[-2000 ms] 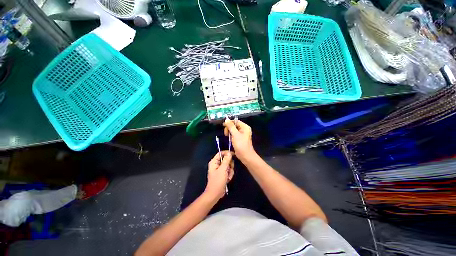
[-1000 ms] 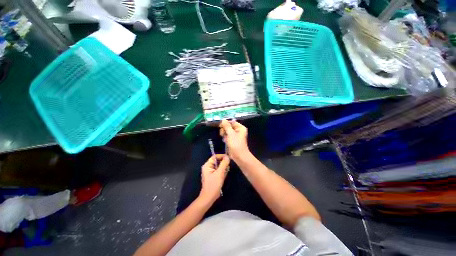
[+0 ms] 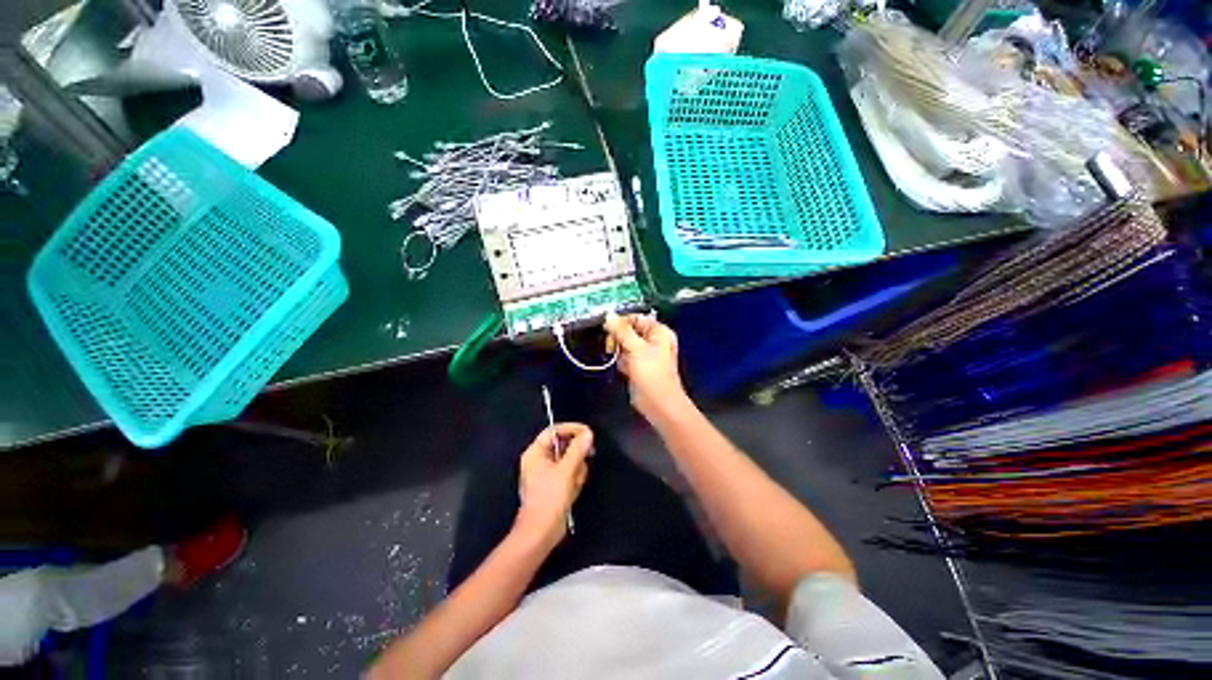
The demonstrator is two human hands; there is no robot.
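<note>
A cream cable tester (image 3: 552,253) lies at the bench's front edge, with a green test board (image 3: 572,306) along its near side. A short white cable (image 3: 580,363) loops below the board, one end at the board, the other in my right hand. My right hand (image 3: 647,356) pinches that end at the board's right part; whether it is plugged in is hidden by the fingers. My left hand (image 3: 553,476) holds another short cable (image 3: 548,404) upright below the bench edge. A cable pile (image 3: 479,179) lies behind the tester.
An empty turquoise basket (image 3: 186,279) stands at left; another turquoise basket (image 3: 764,166) at right holds a few cables. A white fan (image 3: 250,37) and a clear bottle (image 3: 374,60) stand at back left. Bagged coils (image 3: 930,120) and hanging cables (image 3: 1077,465) are at right. A person's red shoe (image 3: 210,550) shows lower left.
The hands have moved apart. A white cable now loops from the board to my right hand, which sits further right along the board. The view has shifted, so the bench things appear further left.
</note>
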